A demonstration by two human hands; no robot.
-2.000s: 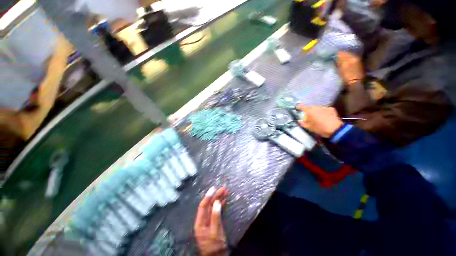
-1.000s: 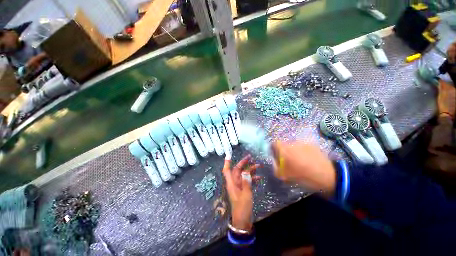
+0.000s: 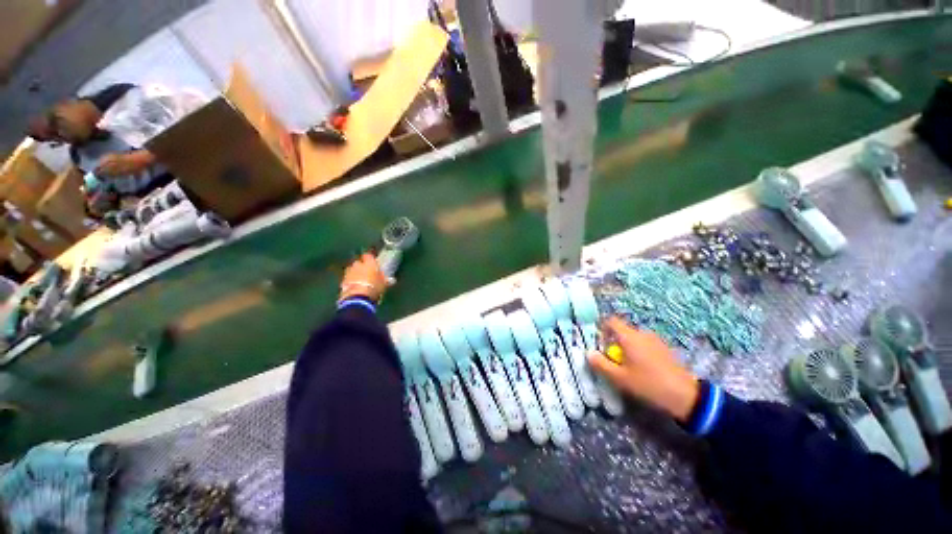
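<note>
My left hand (image 3: 363,280) reaches over the green belt, its fingers on the handle of a mint fan (image 3: 399,234) with its round head away from me. My right hand (image 3: 649,367) is at the right end of a row of unfinished fan bodies (image 3: 491,381). Its fingertips touch or overlap the last body, and whether they grip it is unclear. A yellow spot (image 3: 615,354) shows at its fingers. The bodies lie side by side, heads toward the belt; my left sleeve hides part of the row's left end.
A heap of mint parts (image 3: 684,302) and dark metal parts (image 3: 746,256) lie right of the post (image 3: 567,156). Several grilled fans (image 3: 832,375) lie at right. Another dark heap (image 3: 193,506) is lower left. Across the belt (image 3: 251,287) are a carton (image 3: 224,156) and a person (image 3: 115,156).
My left hand has moved from the bench out over the belt and onto a fan. My right hand has moved to the row's end; the blurred mint piece at it is no longer seen. The view has shifted left.
</note>
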